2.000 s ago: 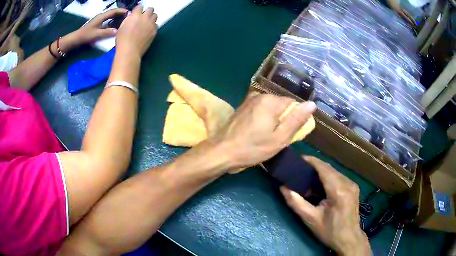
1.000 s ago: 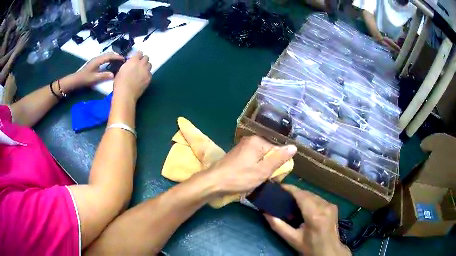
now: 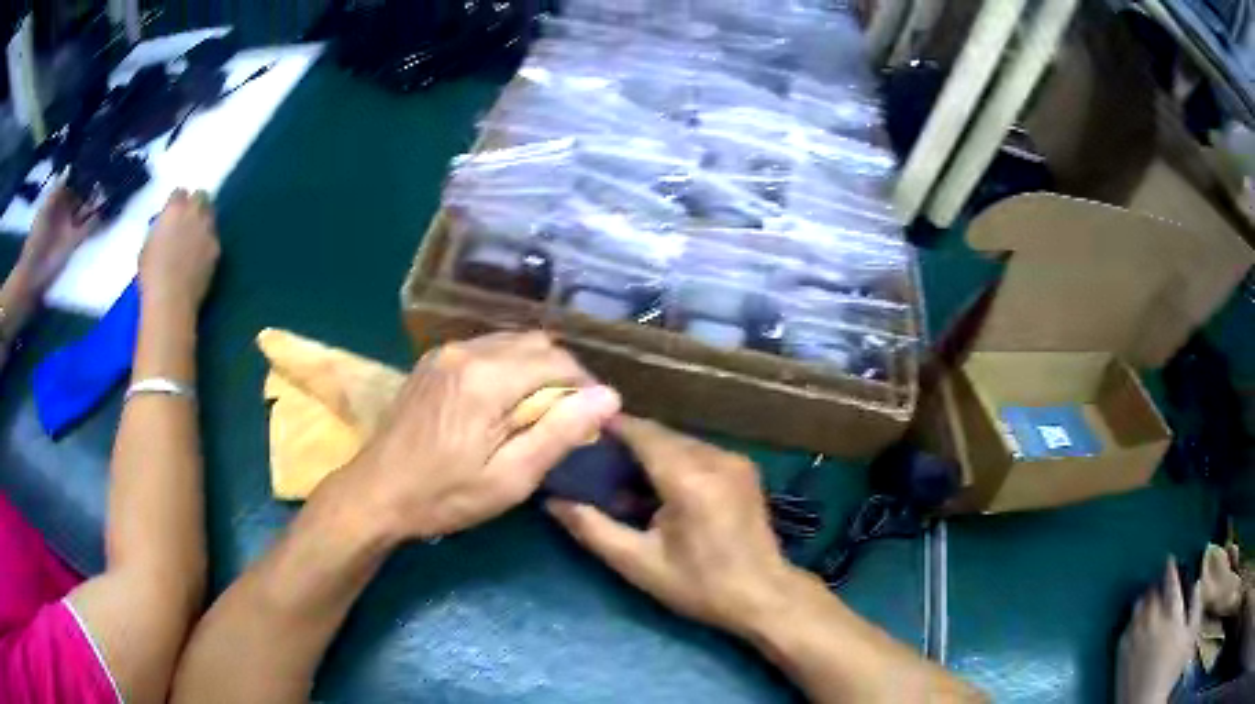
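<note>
A black power adapter (image 3: 600, 475) sits between my two hands, above the green table. My right hand (image 3: 695, 530) grips its right end, thumb below and fingers above. My left hand (image 3: 482, 426) holds the yellow cloth (image 3: 324, 413) over the adapter's left end. Part of the cloth shows between my left fingers, and the rest spreads left on the table. My left hand hides much of the adapter.
A tray carton (image 3: 661, 381) of clear bags stands just beyond my hands. An open mailer box (image 3: 1074, 481) with a blue card is at right. Black cables (image 3: 860, 530) lie between. A neighbour's arms (image 3: 158, 454), blue cloth (image 3: 90, 371) and white board (image 3: 227, 151) are left. Another person's hands show bottom right.
The view has turned right, so the carton and mailer box show further left and the neighbour is partly cut off. My hands still hold cloth and adapter, with more of the adapter covered.
</note>
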